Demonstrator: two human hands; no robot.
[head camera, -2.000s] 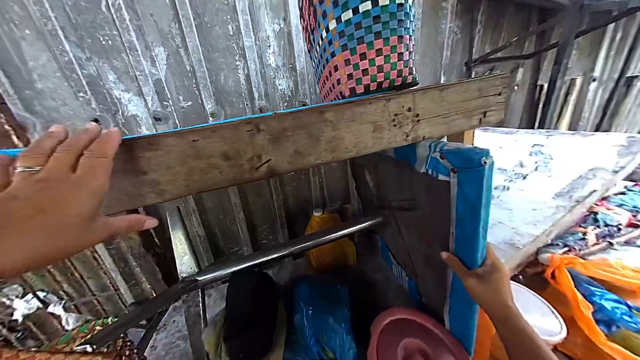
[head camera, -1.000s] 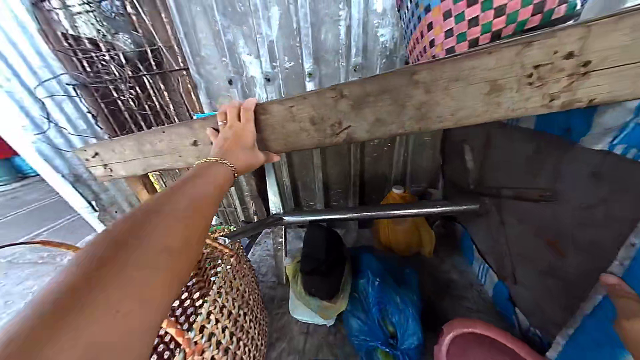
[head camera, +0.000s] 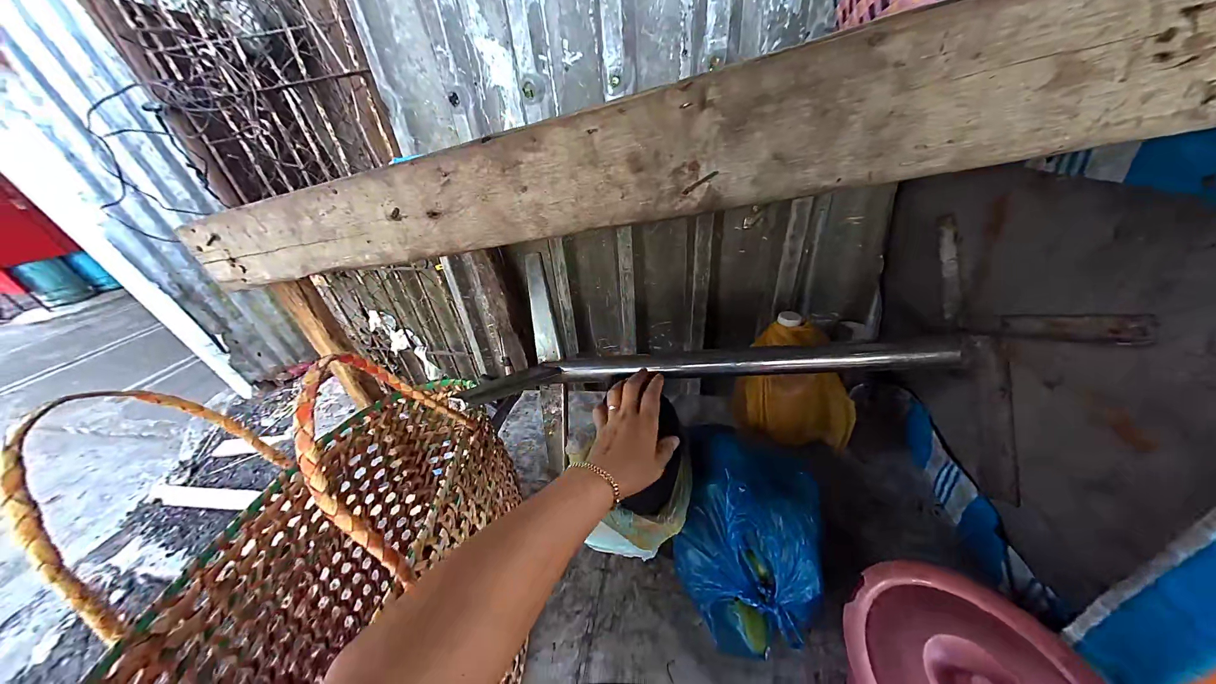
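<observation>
My left hand (head camera: 635, 437), wearing a ring and a bracelet, reaches below the wooden plank (head camera: 665, 142). Its fingertips are at the metal bar (head camera: 760, 362), over a black item (head camera: 662, 484) in a pale plastic bag (head camera: 636, 532); whether it touches either, I cannot tell. Just right of it lies a tied blue plastic bag (head camera: 746, 532) with something green inside. Behind the bar stands a yellow container (head camera: 793, 404) with a white cap. My right hand is not clearly visible; only a sliver of skin shows at the bottom right corner.
A woven basket (head camera: 351, 513) with two braided handles stands at the left. A pink plastic basin (head camera: 950, 617) is at the lower right, near a blue and white striped cover (head camera: 1159, 608). Corrugated metal sheeting (head camera: 589, 57) rises behind the plank. A dark panel (head camera: 1064, 399) closes off the right side.
My left hand has let go of the plank and moved down to the bar above the bags. My right hand, earlier at the blue edge, has left the view almost wholly. The view has swung left.
</observation>
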